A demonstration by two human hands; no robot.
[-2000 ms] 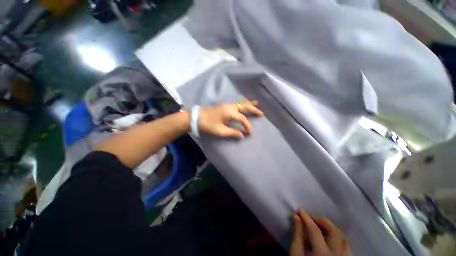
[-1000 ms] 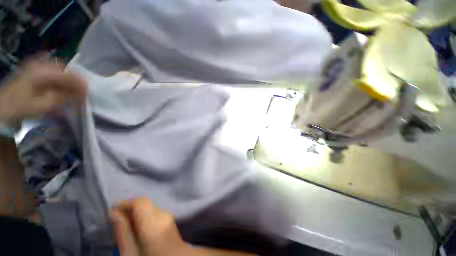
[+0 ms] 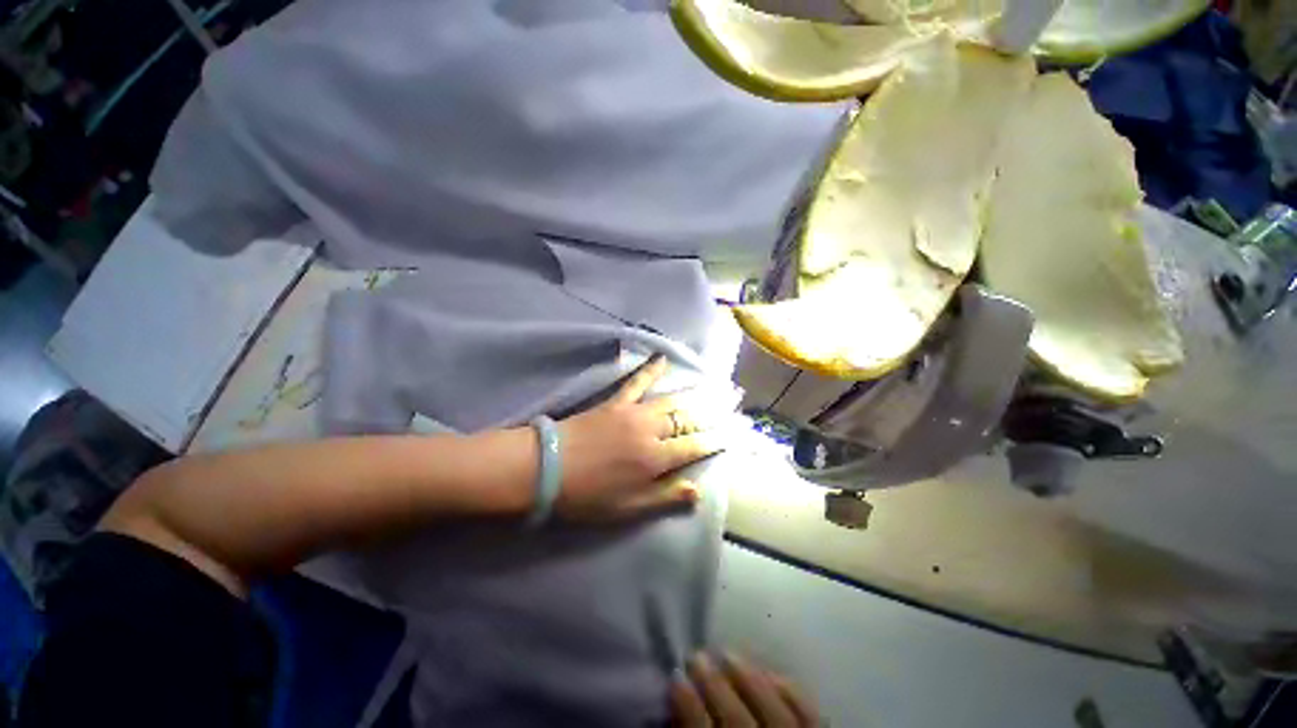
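Observation:
A grey fabric piece (image 3: pixel 470 341) lies on the table, its right edge at the brightly lit needle area of the cream sewing machine (image 3: pixel 925 405). My left hand (image 3: pixel 626 452), with a pale bracelet and a ring, lies spread on the fabric just left of the needle area. My right hand (image 3: pixel 740 694) is cut off by the bottom edge, its fingers at the fabric's lower right edge; whether they pinch it is unclear. The presser foot and needle are lost in glare.
A large grey cloth heap (image 3: pixel 541 128) covers the table's back left. Yellow-green fruit peel (image 3: pixel 910 185) sits on the machine head. A white side extension (image 3: pixel 178 327) is at left. Navy cloth (image 3: pixel 1188 107) lies behind the machine. A blue tub (image 3: pixel 320 661) is partly visible at lower left.
The view has turned to the machine. The fabric held up between both hands a second ago now lies flat beside the needle area. My left hand has come down onto it.

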